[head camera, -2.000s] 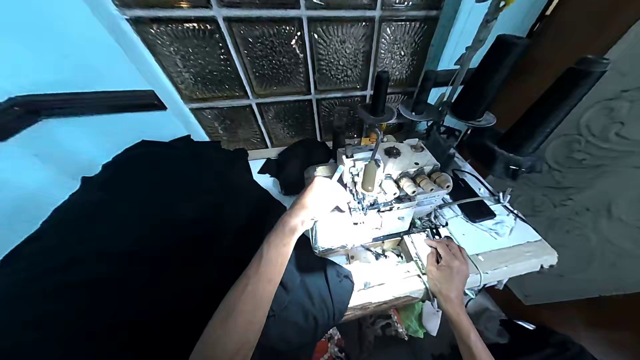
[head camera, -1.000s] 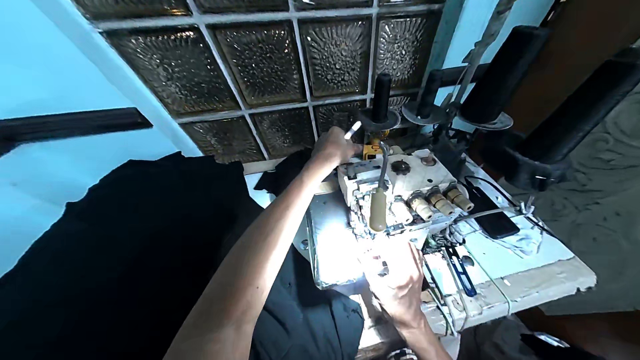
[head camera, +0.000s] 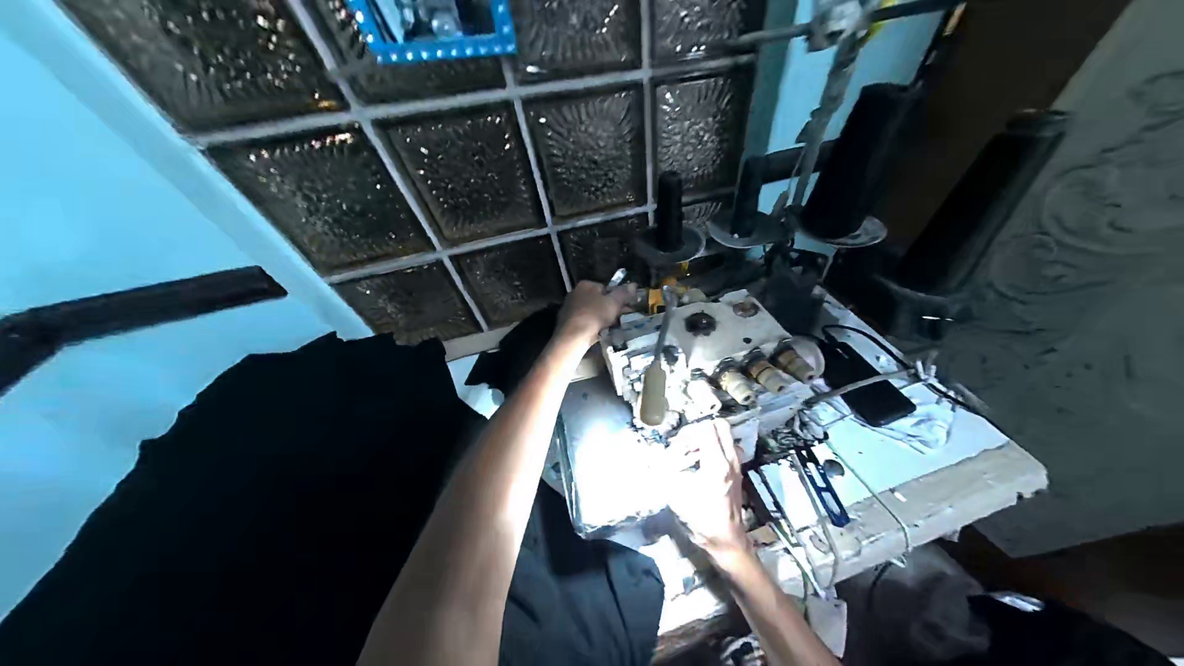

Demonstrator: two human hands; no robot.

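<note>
An overlock sewing machine point(head camera: 721, 338) stands on the worktable, its front plate under a bright light. My left hand point(head camera: 597, 310) is at the machine's back left corner, its fingers closed around a small whitish tool point(head camera: 617, 277) whose tip sticks up. My right hand point(head camera: 708, 481) is at the front, below the needle area; glare hides its fingertips and whether they hold anything. A screwdriver-like tool with a tan handle point(head camera: 653, 393) hangs at the machine's front. Black fabric point(head camera: 277, 481) spreads to the left of the machine.
Black thread cones point(head camera: 856, 162) stand on holders behind and right. A phone point(head camera: 869, 384) lies on a cloth on the table point(head camera: 980, 472). Tweezers-like tools and a blue-black slotted piece point(head camera: 821, 490) lie near the front edge. A blue basket point(head camera: 444, 46) hangs on the glass-block wall.
My left hand has moved from the machine's front to its back left corner. My right hand has moved left from the table edge to below the needle area. The view has shifted.
</note>
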